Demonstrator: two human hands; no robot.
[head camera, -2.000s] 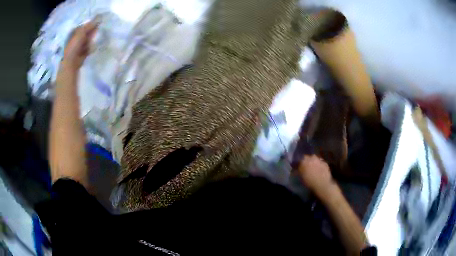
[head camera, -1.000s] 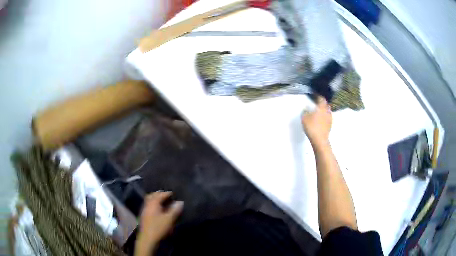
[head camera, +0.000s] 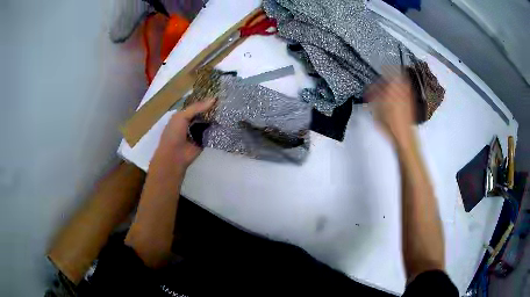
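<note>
A grey speckled garment (head camera: 343, 46) with gold-brown edges lies bunched on the white table, its wrong side up. A smaller grey speckled piece (head camera: 261, 113) lies at its left. My left hand (head camera: 183, 130) grips the left end of that smaller piece, thumb on top. My right hand (head camera: 392, 101) is blurred at the right part of the garment; its fingertips are unclear, so I cannot tell if it grips cloth. A black fabric patch (head camera: 334, 123) shows between the hands.
The iron (head camera: 495, 168) stands at the right on a dark pad (head camera: 473, 178). Red-handled shears (head camera: 257, 26), a tan wooden strip (head camera: 157, 110) and a grey ruler (head camera: 270, 75) lie at the left. A cardboard roll (head camera: 96, 217) is below the table's left corner. Orange loops (head camera: 165, 40) hang beyond the edge.
My left hand has moved from below the table edge up onto the smaller piece and taken hold of it. My right hand is higher on the garment. The garment lies more bunched, and the view has shifted.
</note>
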